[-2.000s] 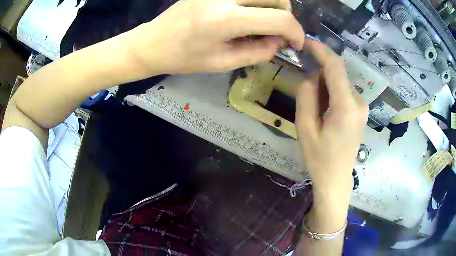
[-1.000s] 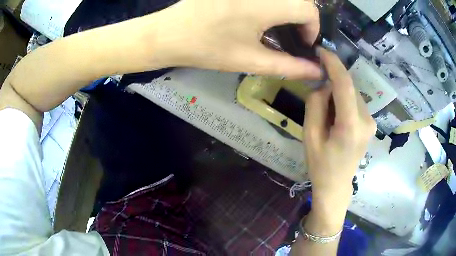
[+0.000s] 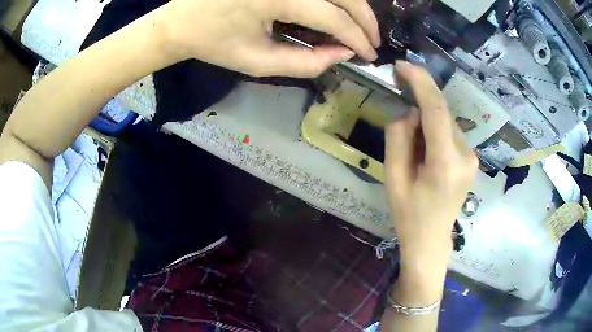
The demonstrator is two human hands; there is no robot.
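My left hand (image 3: pixel 272 35) is at the top centre, over the silver cloth plate (image 3: pixel 383 74), with thumb and fingers close together on dark fabric by the needle area. Dark fabric (image 3: pixel 188 87) also hangs under my left forearm onto the table. My right hand (image 3: pixel 431 152) is right of the yellow frame (image 3: pixel 334 139), its index finger and thumb bent near the cloth plate's right end. Whether it holds anything is not clear. The needle area is dark and blurred.
The overlock machine (image 3: pixel 519 97) with ribbed dials stands at the upper right. The table edge ruler (image 3: pixel 298 175) runs in front. A carton of white pieces (image 3: pixel 74 214) is at left. Dark scraps (image 3: pixel 517 176) and a tan tag (image 3: pixel 566 220) lie at right. Red plaid clothing (image 3: pixel 259 292) is below.
My left hand has moved up and left from my right fingertips, uncovering the cloth plate and more dark fabric under the forearm. My right hand has shifted slightly left.
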